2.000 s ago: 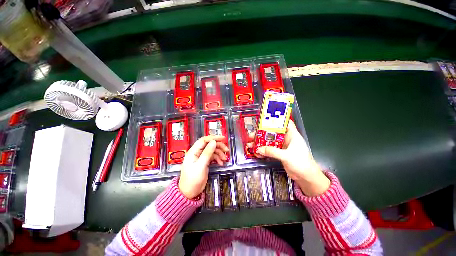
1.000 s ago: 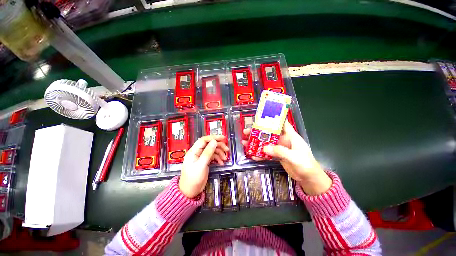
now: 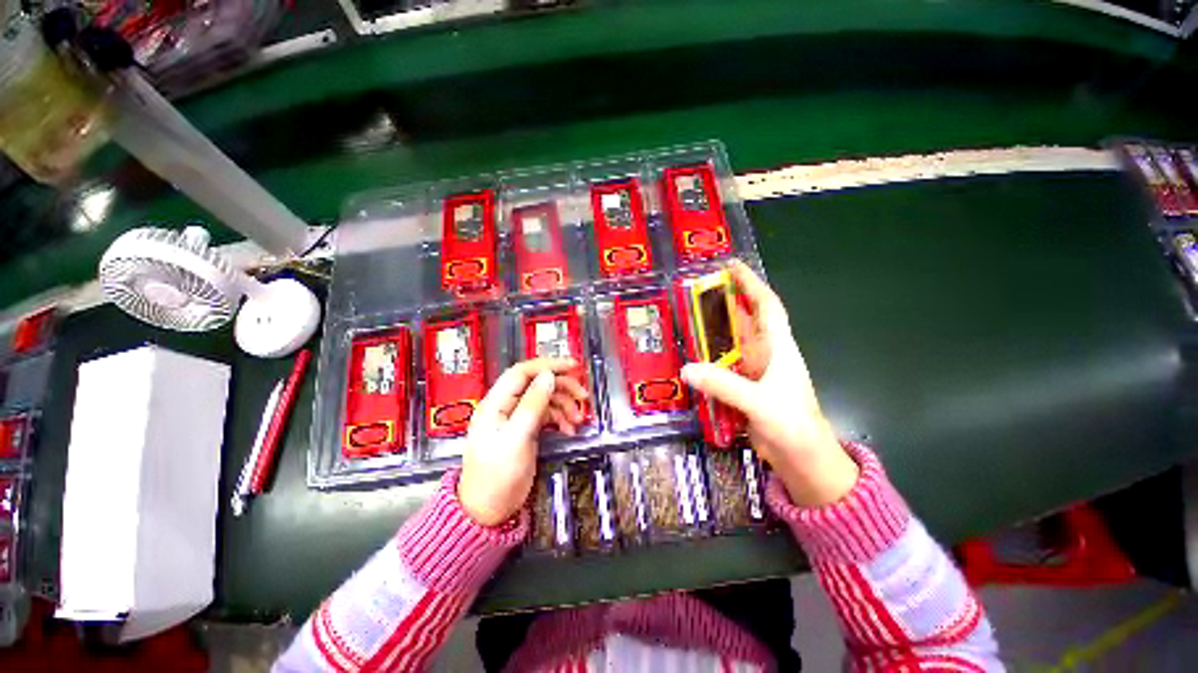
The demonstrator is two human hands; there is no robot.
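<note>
My right hand [image 3: 775, 394] holds a phone [image 3: 715, 321] by its side over the tray's lower right pocket. Its yellow frame and dark screen show, turned at an angle; its keypad is hidden. Red below it may be another phone. My left hand [image 3: 515, 427] rests, loosely curled with nothing visible in it, over the lower edge of a phone [image 3: 552, 335] in the near row. The clear tray [image 3: 381, 270] holds several red phones, backs up with open battery bays. Its upper left pocket is empty. Several batteries [image 3: 641, 497] lie in a row at the near edge.
A white box [image 3: 142, 487], a red pen [image 3: 279, 421] and a thin white pen [image 3: 256, 450] lie left of the tray. A white fan [image 3: 277, 317] stands behind them beside a slanted post [image 3: 210, 171]. More trays show at both sides. The green conveyor [image 3: 815, 92] runs behind.
The phone in my right hand has turned and moved down to the tray's right end; its lit screen now looks dark. My left hand keeps its pose. The view has shifted slightly.
</note>
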